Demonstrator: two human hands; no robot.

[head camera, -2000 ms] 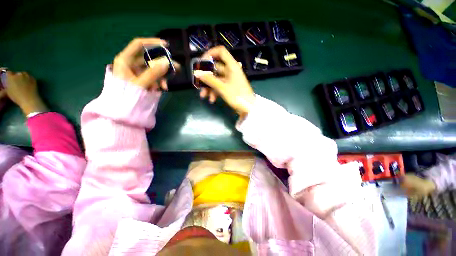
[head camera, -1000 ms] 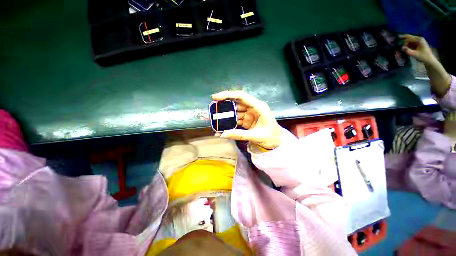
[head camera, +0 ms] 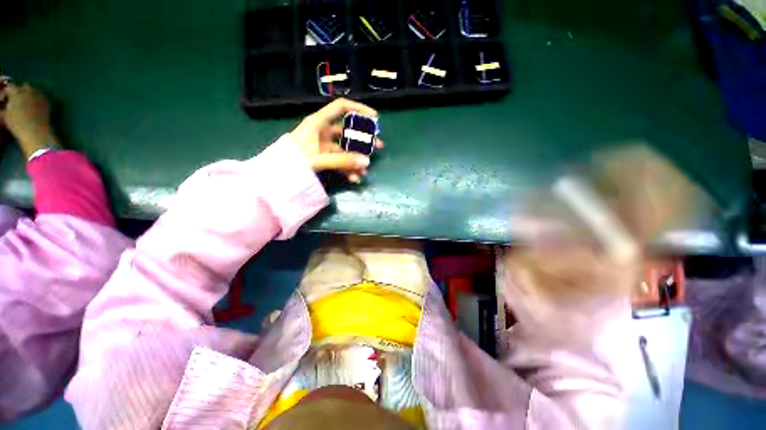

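My left hand (head camera: 332,143) holds a small black rounded-square unit (head camera: 359,134) by its edges, in front of the black pocket tray. Its dark face shows a short white bar. The tray (head camera: 277,105) lies on the green bench, with several lit units in its two rows. Both pockets of its left column are empty. Upper-row faces show blue, yellow or red lines; lower-row faces show pale bars. My right hand (head camera: 642,197) is strongly blurred over the bench's right part, with a pale streak beside it. Its fingers and whether it holds anything cannot be made out.
A neighbour's hand (head camera: 29,113) and pink sleeve are at the left edge. At lower right are a red-orange tray (head camera: 679,284) and a clipboard with white paper (head camera: 663,336), a pen (head camera: 648,365) on it. The bench's front edge runs above my lap.
The held unit shows in my left hand, where my right hand held one a second ago. My right hand has moved right. The second black tray no longer shows at right.
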